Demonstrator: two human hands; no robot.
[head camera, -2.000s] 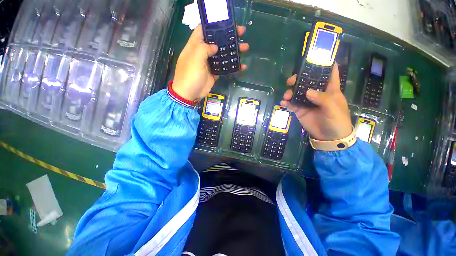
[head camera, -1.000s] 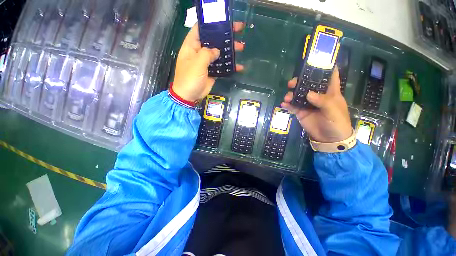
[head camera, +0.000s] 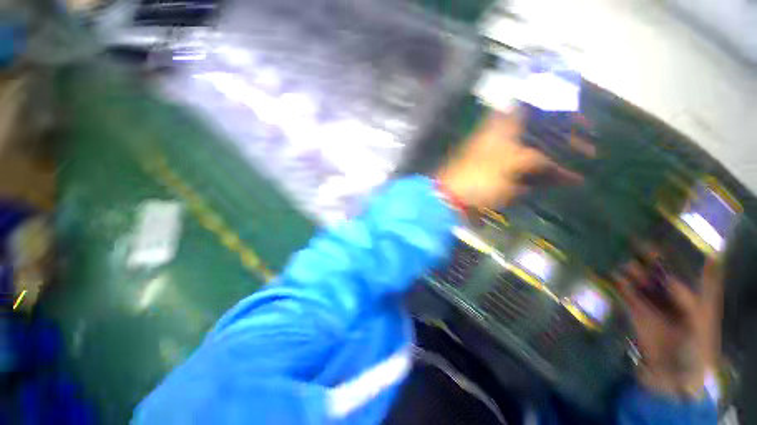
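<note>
The whole view is strongly blurred. My left hand (head camera: 494, 162) is at the upper centre right, around a dark keypad phone (head camera: 552, 120) whose screen is lit white. My right hand (head camera: 672, 319) is at the lower right, on a yellow-framed keypad phone (head camera: 705, 217) with a lit screen; its lower part and keys are smeared. Between and below my hands, yellow-framed phones (head camera: 535, 262) with lit screens lie in the clear plastic tray (head camera: 519, 349). Finger positions on the keys cannot be made out.
Shiny stacked blister trays (head camera: 307, 91) stand left of my left hand. A white strip (head camera: 647, 58) runs along the far side. Yellow-black line tape (head camera: 207, 220) and a pale sheet (head camera: 155, 234) are on the green floor. Part of a person in dark blue (head camera: 37, 349) shows at the left edge.
The view has swung to the left, so my hands, phones and trays appear farther right, tilted and blurred. Both hands still hold phones. A person's part has come into view at left.
</note>
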